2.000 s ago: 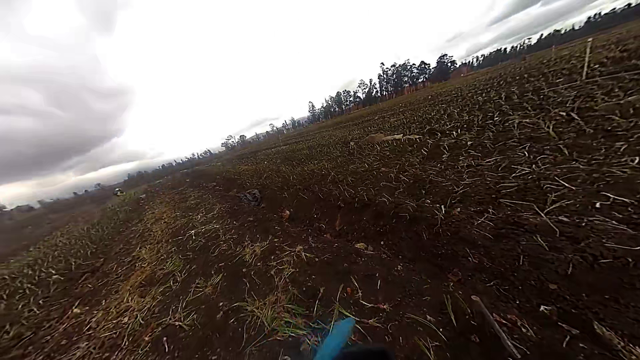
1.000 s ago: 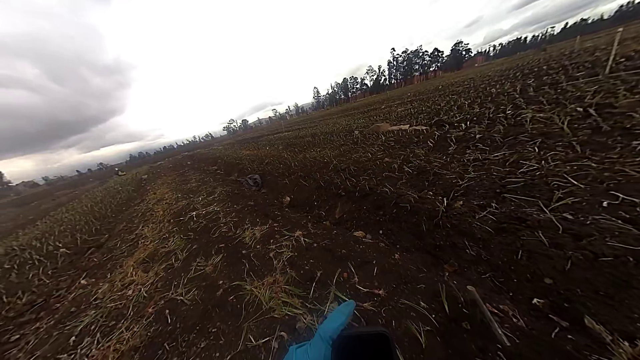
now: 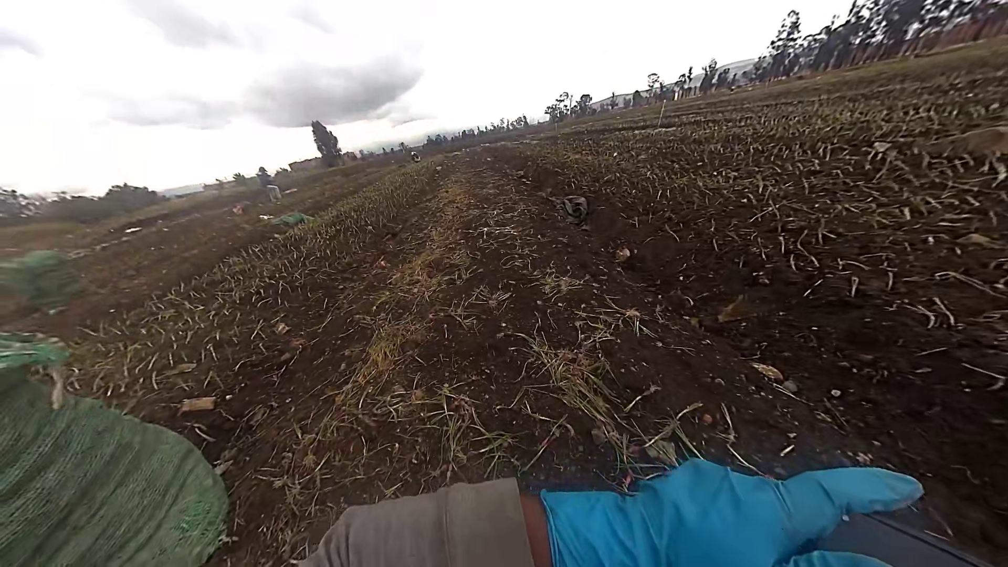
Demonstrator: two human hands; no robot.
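Note:
My left hand (image 3: 709,512), in a blue glove below a grey-brown sleeve, reaches in from the bottom edge with its thumb stretched to the right. It holds a dark, flat, phone-like object (image 3: 898,542), mostly cut off by the frame's lower edge. Green mesh fabric of a filled sack (image 3: 102,472) bulges at the lower left, apart from the hand. My right hand is out of view.
A soil path (image 3: 488,315) with grass tufts runs ahead between rows of cut stalks (image 3: 787,173). Dark crumpled material (image 3: 573,209) lies beside it. More green mesh (image 3: 291,220) and a distant person (image 3: 268,184) are at the left.
The view has swung left, bringing the green sack and distant person into sight. More of my gloved left hand and its sleeve now shows.

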